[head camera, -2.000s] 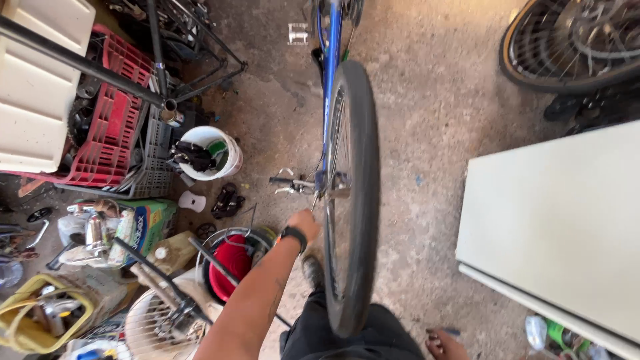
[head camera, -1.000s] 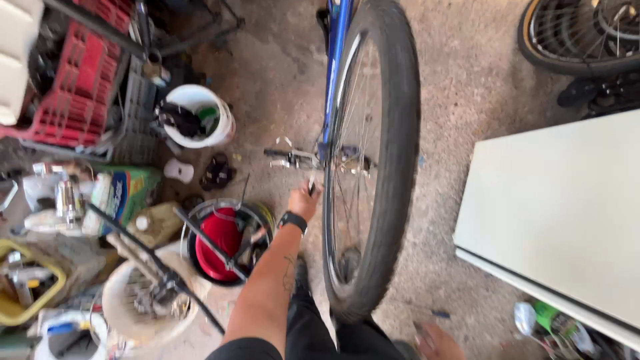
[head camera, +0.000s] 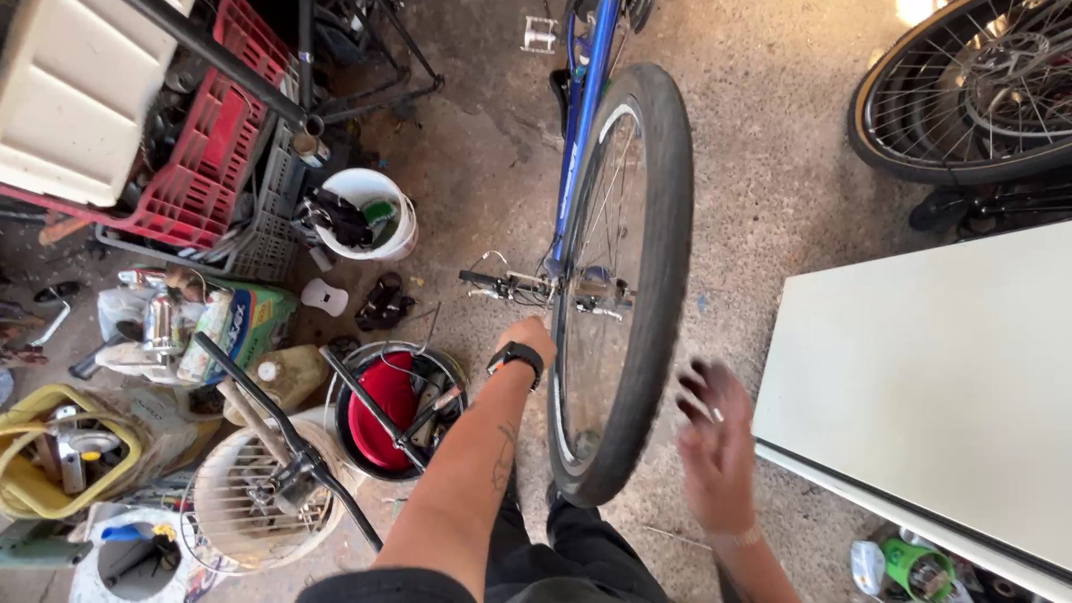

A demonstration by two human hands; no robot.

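A blue bicycle frame (head camera: 592,92) with a wheel's black tire (head camera: 662,276) stands in the middle, the wheel nearest me. Beyond my left wrist lie its handlebars (head camera: 502,285) with brake levers. My left hand (head camera: 529,337), below a black watch, is curled at the wheel's left side near the hub; whether its fingers grip anything is hidden. To the right of the tire, my right hand (head camera: 716,427) is raised, blurred, its fingers apart and slightly bent, darkly smudged, touching nothing.
At left are a red plastic crate (head camera: 193,159), a white bucket (head camera: 394,226), a black bucket (head camera: 456,368) with a red item, and a wire-covered tub (head camera: 251,502). At right stand a white panel-like surface (head camera: 913,360) and stacked bicycle wheels (head camera: 871,134). A pedal (head camera: 538,35) lies beyond.
My right hand has risen from low by my legs to beside the tire. My left hand remains near the hub.
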